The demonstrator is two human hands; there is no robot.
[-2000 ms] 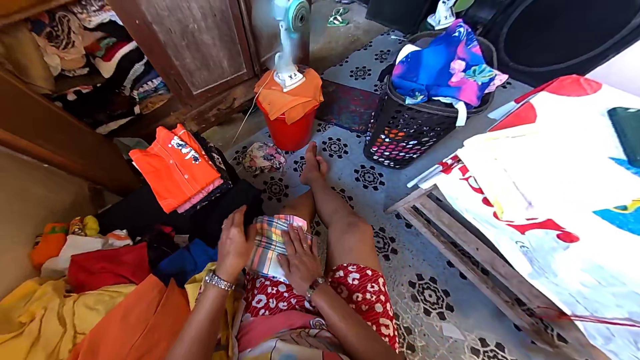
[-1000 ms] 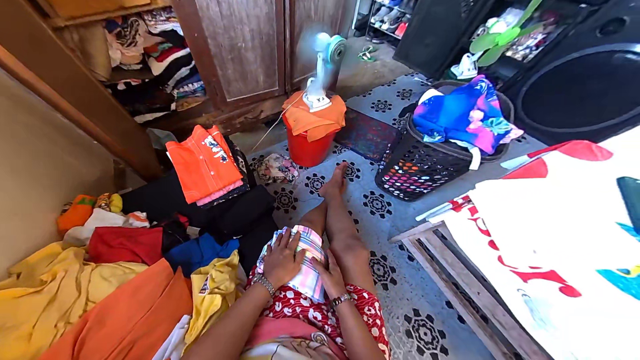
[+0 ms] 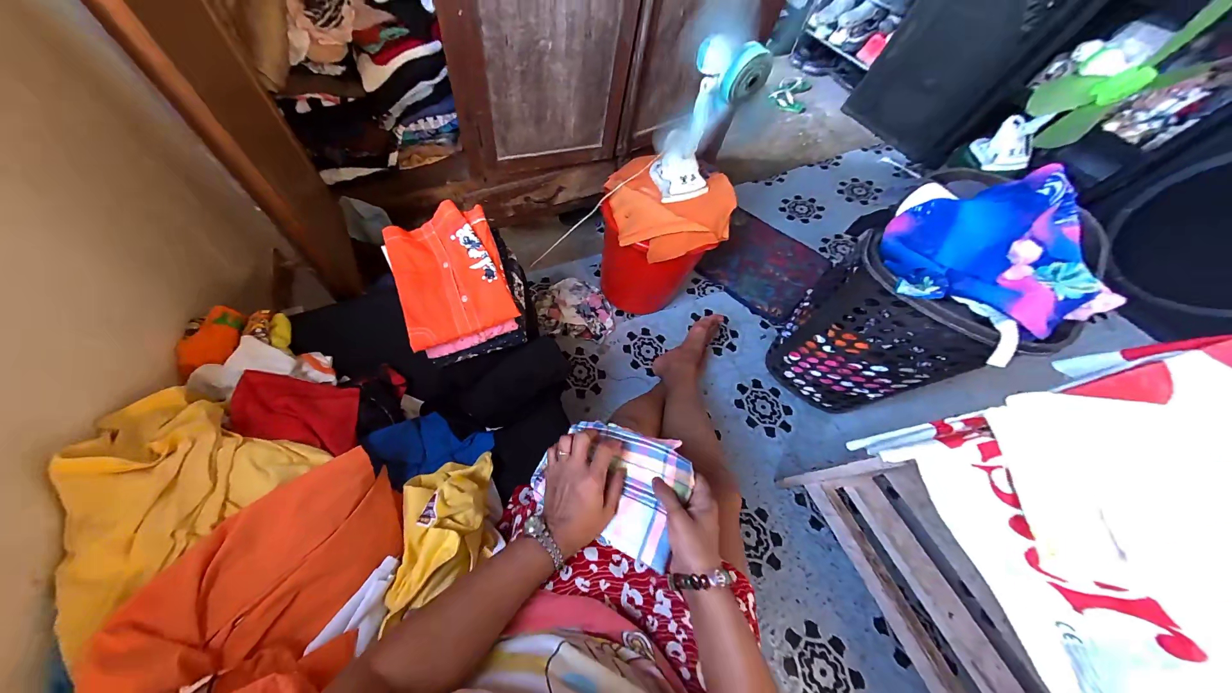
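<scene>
A folded plaid cloth (image 3: 640,491) in pastel colours lies on my lap, over red patterned shorts (image 3: 616,577). My left hand (image 3: 582,486) rests flat on its left part, fingers spread a little. On the right edge my right hand (image 3: 691,515) grips the cloth, thumb on top and the fingers beneath, mostly hidden. To the left sit a yellow garment (image 3: 443,520), a blue cloth (image 3: 423,448) and a large orange cloth (image 3: 260,558). Beyond them an orange buttoned shirt (image 3: 452,279) lies folded on top of a stack.
A running fan (image 3: 681,178) stands on a red bucket (image 3: 645,279) draped with orange cloth. A black laundry basket (image 3: 866,337) full of clothes is at the right, near a wooden slatted bench (image 3: 905,558) bearing white-and-red fabric. A wooden cabinet (image 3: 549,77) is at the back.
My right hand has gone from lying flat on the plaid cloth to gripping its right edge. The left hand stays on top of the cloth. The view has shifted.
</scene>
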